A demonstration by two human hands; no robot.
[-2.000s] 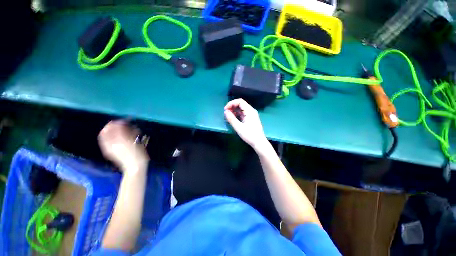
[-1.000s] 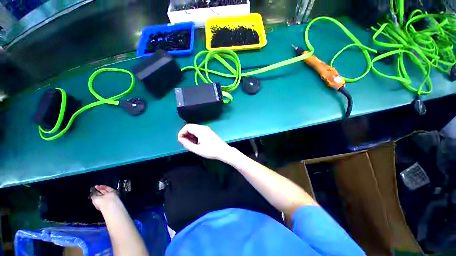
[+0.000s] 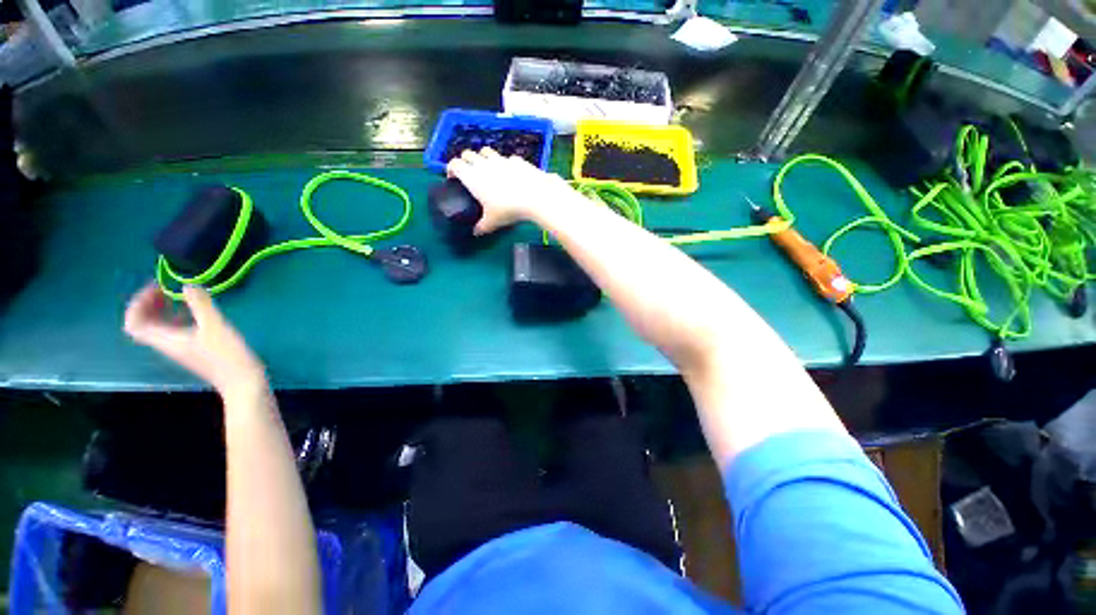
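Observation:
My right hand is closed around a black box housing on the green bench, just in front of the blue parts bin; its fingers hide part of the box. My left hand is slightly blurred, with fingers apart, at the near side of another black housing. A green cord loops around that left housing and ends in a round black end piece. A third black housing stands right of centre, near my right forearm.
A yellow screw bin and a white parts box stand behind. The orange electric screwdriver lies right, beside piled green cords. A blue crate and a cardboard carton are below the bench.
My right hand has moved from the bench's front edge up onto the middle housing. My left hand has risen from below the bench to the left housing. The view has shifted.

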